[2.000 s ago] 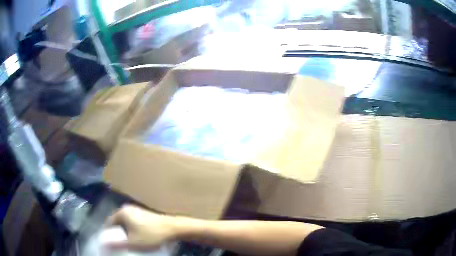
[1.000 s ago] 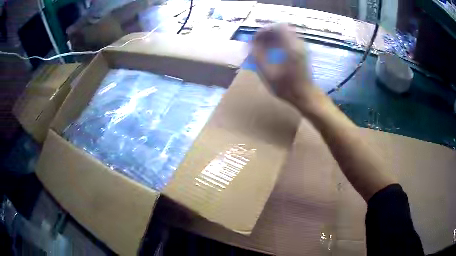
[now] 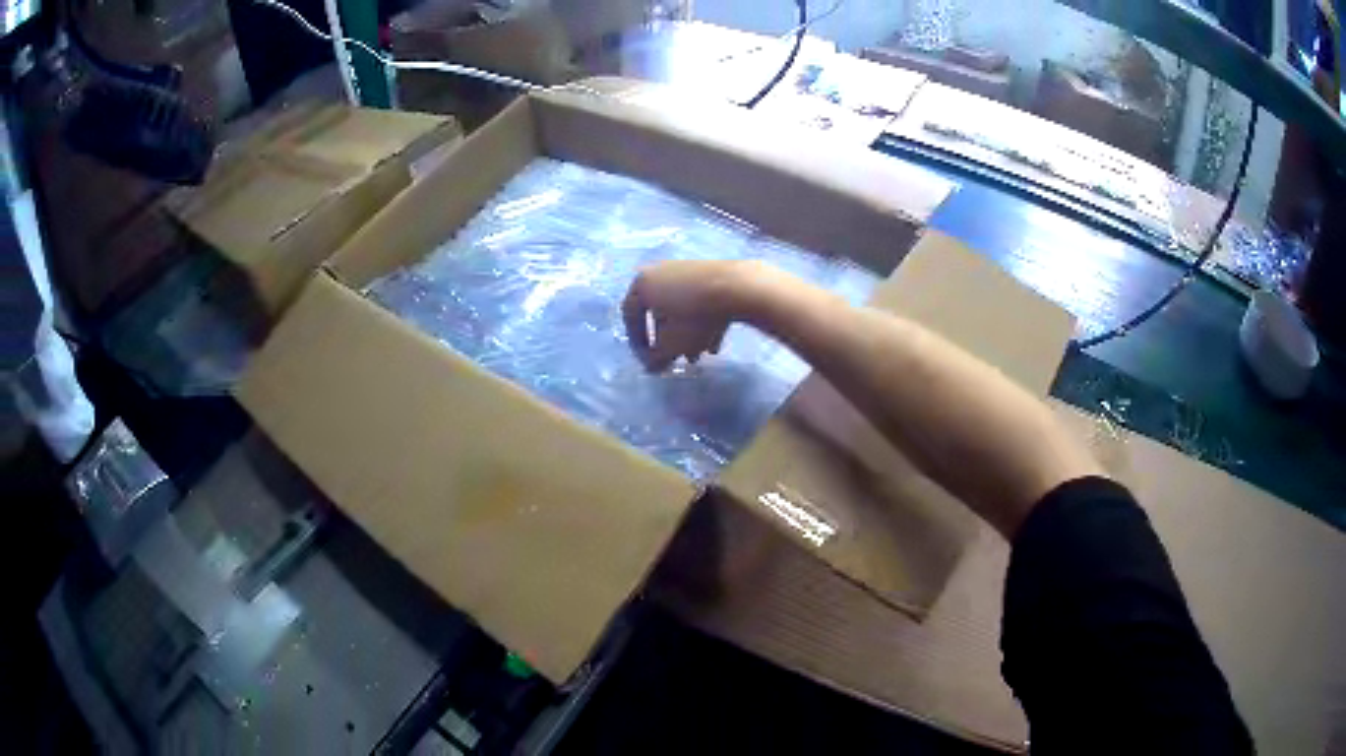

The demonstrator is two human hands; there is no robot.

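Note:
An open carton of clear parts (image 3: 487,517) stands in front of me, its flaps folded out. Its contents (image 3: 561,273) look shiny and bluish-clear. My right hand (image 3: 682,313) is over the middle of the contents, fingers bent downward. I cannot tell whether the fingertips touch or hold a clear part. My left hand is not in view.
The machine's grey base plate (image 3: 332,635) is at the lower left, with a green button (image 3: 517,665) at its corner. A smaller closed carton (image 3: 318,185) stands behind left. Flattened cardboard (image 3: 1210,547) covers the bench at right. A white cup-like container (image 3: 1278,343) is at far right.
My right hand has moved from beyond the carton's right flap back over its contents. The view has shifted, showing more of the machine base at lower left.

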